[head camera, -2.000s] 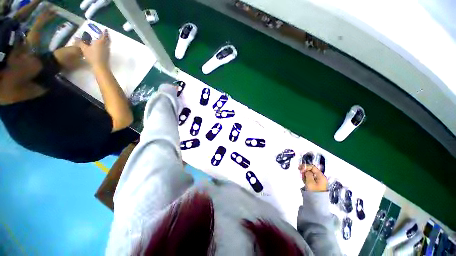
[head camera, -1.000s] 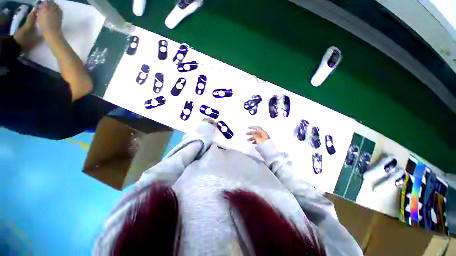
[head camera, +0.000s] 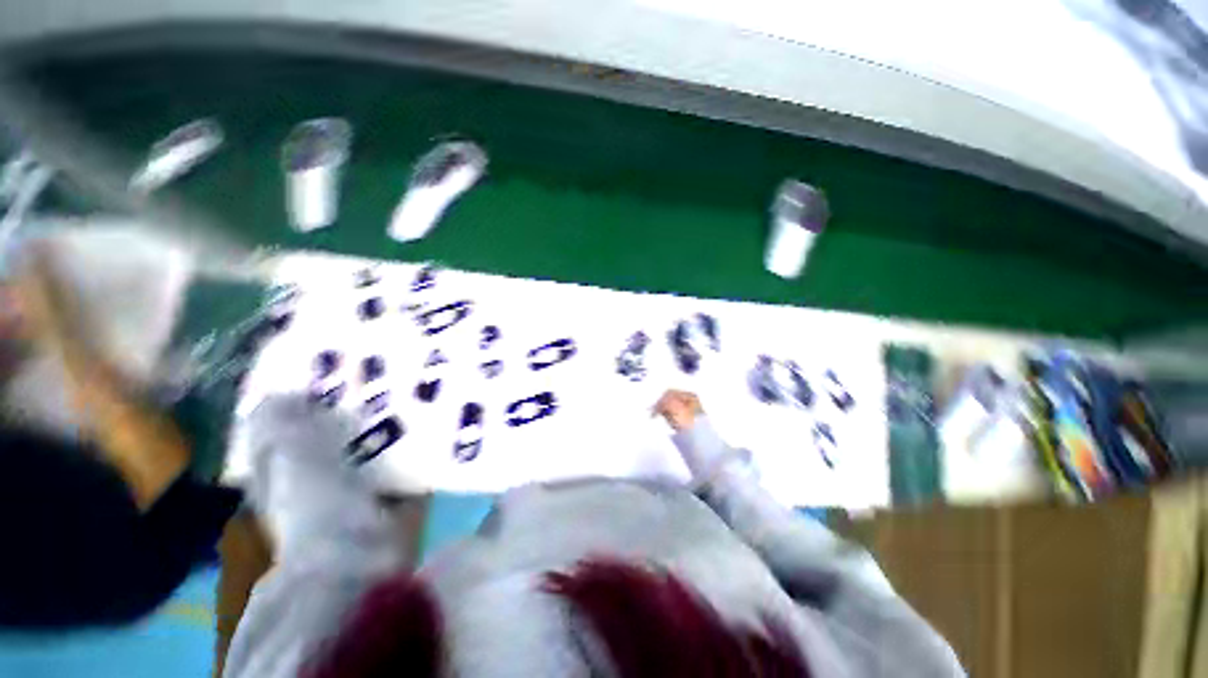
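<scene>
The picture is blurred. Dark oval panels (head camera: 534, 407) with pale spots lie spread over the left and middle of the white bench (head camera: 596, 457). Darker clustered panels (head camera: 782, 380) lie further right. My left sleeve reaches over the bench's left part, beside the leftmost panels; the hand at its end cannot be made out. My right hand (head camera: 678, 408) is small and blurred above the bench, just below a small cluster of panels (head camera: 633, 355). Its fingers look bent, and I cannot tell if it holds anything.
A green conveyor belt (head camera: 636, 212) behind the bench carries white devices (head camera: 795, 229). Another person's arm (head camera: 113, 411) is at the far left. Colour sheets (head camera: 1080, 417) and white devices lie at the bench's right end. Brown cardboard (head camera: 1047, 570) stands below right.
The view has turned and shows more of the belt. My left arm has moved from the bench's middle front edge to its left part. My right hand's fingers, spread before, now look more bent.
</scene>
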